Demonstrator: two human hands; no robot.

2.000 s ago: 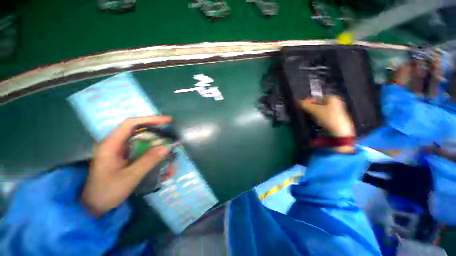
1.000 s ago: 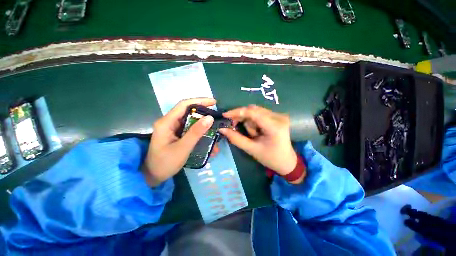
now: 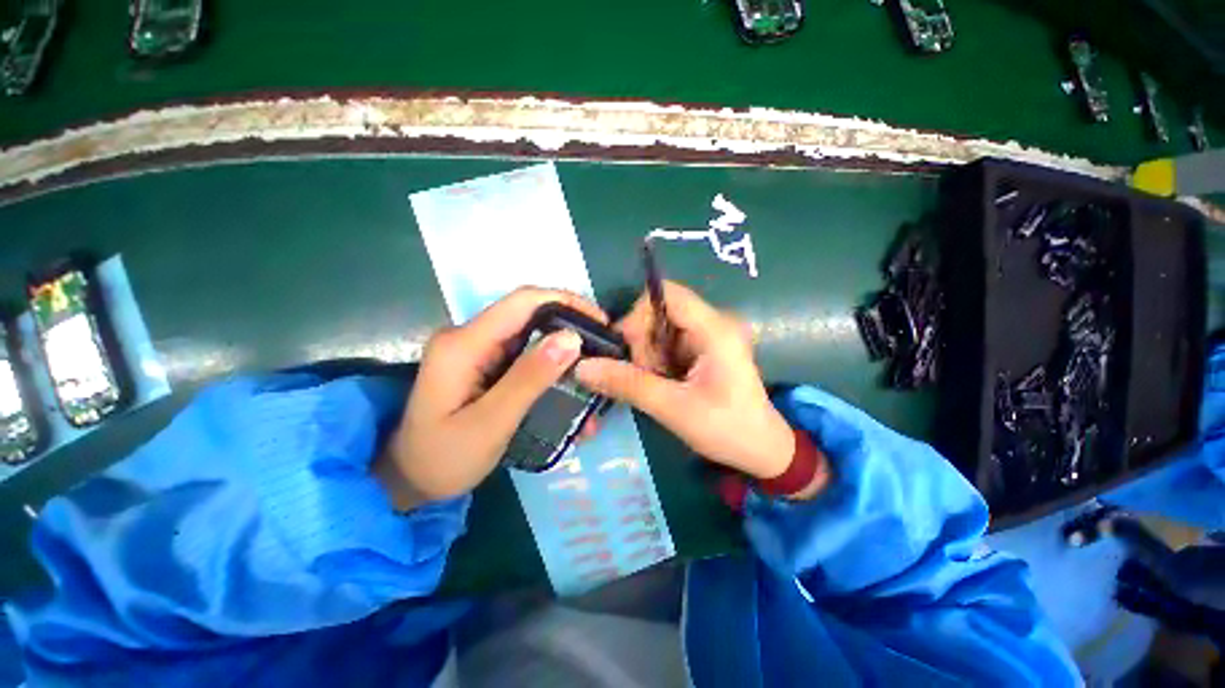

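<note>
My left hand grips a phone assembly with a black rim, its thumb on the upper part of the phone. My right hand holds dark tweezers between its fingers, with one end pointing up and away; its thumb and fingertips press at the phone's upper right edge. A black part along the phone's top edge is partly covered by the fingers. The pale blue adhesive sheet lies under the hands, with rows of small reddish-brown pieces on its near half.
A black divided tray with small black parts stands at the right, more parts heaped beside it. White strips lie beyond my right hand. Phones rest on a pale blue mat at left. The green conveyor carries phones behind the worn edge.
Tweezers now show in my right hand, which has moved closer against the phone. The phone is a little lower and its green board is mostly covered. Phones on the conveyor have shifted slightly.
</note>
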